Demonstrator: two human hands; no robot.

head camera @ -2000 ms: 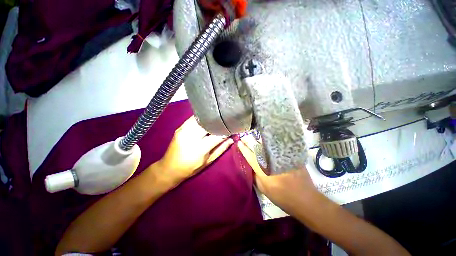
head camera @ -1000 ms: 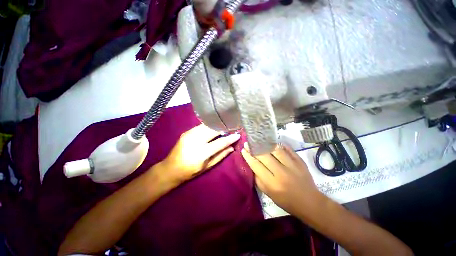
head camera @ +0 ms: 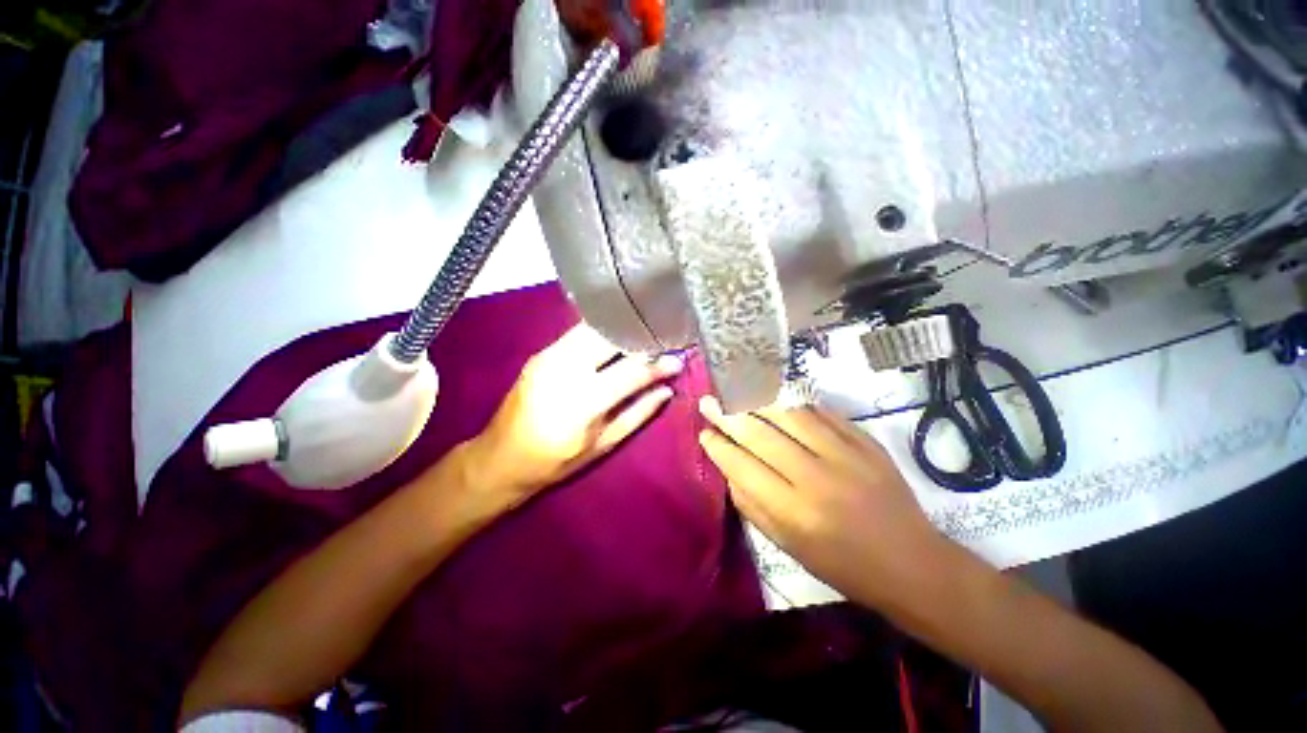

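Note:
A maroon garment panel (head camera: 559, 551) lies over the white machine table and hangs off its near edge. My left hand (head camera: 566, 408) lies flat on the panel with its fingertips beside the needle area. My right hand (head camera: 817, 487) lies at the panel's right edge, fingertips on the cloth and close to my left fingertips. Neither hand is clearly closed on the cloth. The white sewing machine (head camera: 846, 129), with "brother" lettering, stands over the panel's far end. Its head hides the needle and presser foot.
A lamp (head camera: 358, 415) on a ribbed silver arm hangs over the panel at left. Black shears (head camera: 989, 415) lie on the table right of my right hand. More maroon pieces (head camera: 215, 129) lie at the far left. A red cord (head camera: 906, 695) hangs at the near edge.
My right hand has come back from under the machine's front lever and shows more fully. The shears show more fully too. The whole view has shifted a little.

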